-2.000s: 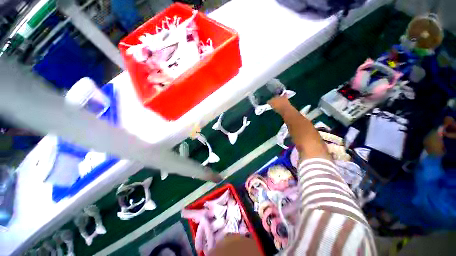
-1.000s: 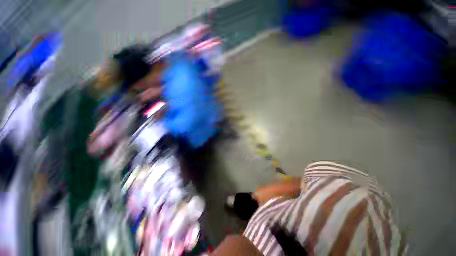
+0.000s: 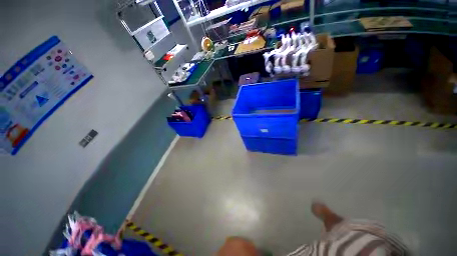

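My right hand [image 3: 325, 215] is small and blurred at the lower right, at the end of a striped sleeve. Its fingers are not clear, and no held thing can be made out. My left hand is not in view. A large blue plastic bin [image 3: 267, 131] stands on the floor ahead, beyond my hand and apart from it. Little of its inside shows. Pink and white parts [image 3: 89, 234] lie heaped over blue material at the lower left; what they are is unclear.
A smaller blue bin [image 3: 193, 126] with dark and pink things stands by the left wall. White headbands [image 3: 290, 56] hang over a brown carton [image 3: 320, 62]. Green-topped benches [image 3: 193, 75] stand behind. Yellow-black tape [image 3: 371, 121] crosses the floor. A rounded skin-coloured shape is at the bottom edge.
The view has swung from the bench with the red crates and white headbands to the floor and blue bins. My right arm, earlier stretched over the bench, is now low at the right.
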